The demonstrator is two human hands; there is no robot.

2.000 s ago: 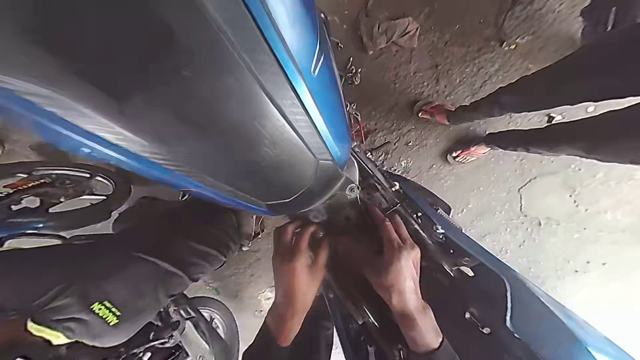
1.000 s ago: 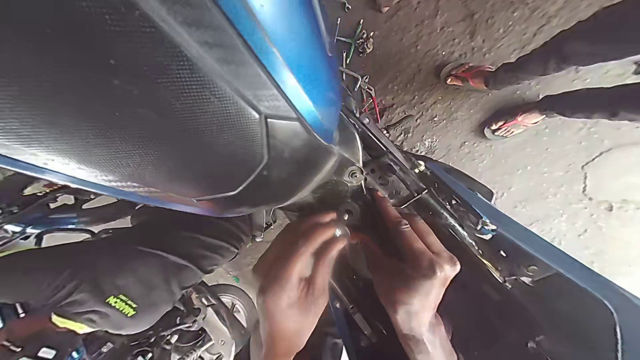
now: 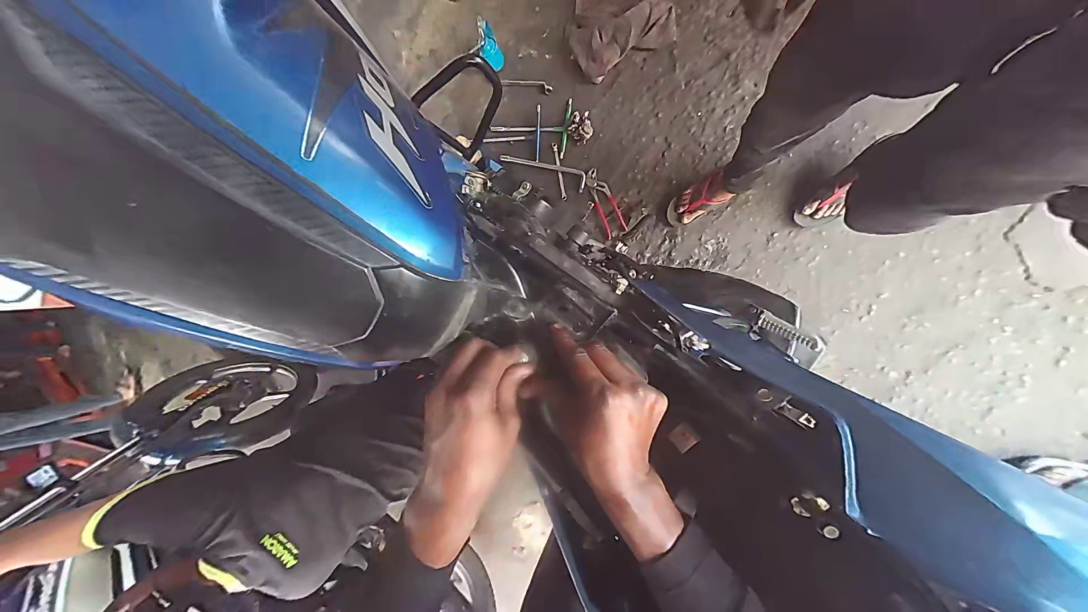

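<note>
A blue motorcycle fuel tank with a black top panel fills the upper left. Behind its narrow end lies the dark, uncovered motorcycle frame. My left hand is at the tank's end, its fingers bent and close together near a small pale round part; whether they grip it is unclear. My right hand is just right of it, index finger stretched onto the frame beside the tank, the other fingers curled. The two hands nearly meet at the fingertips, and what lies beneath them is hidden. A blue side panel runs to the lower right.
Wrenches and red-handled pliers lie on the ground beyond the frame. A person in sandals stands at the upper right. Another person in a dark shirt leans in at lower left, near a motorcycle wheel. A cloth lies on the ground.
The view has shifted, showing more of the tank's side and the tools. My hands remain at the tank's end, with their fingers drawn closer together than two seconds ago.
</note>
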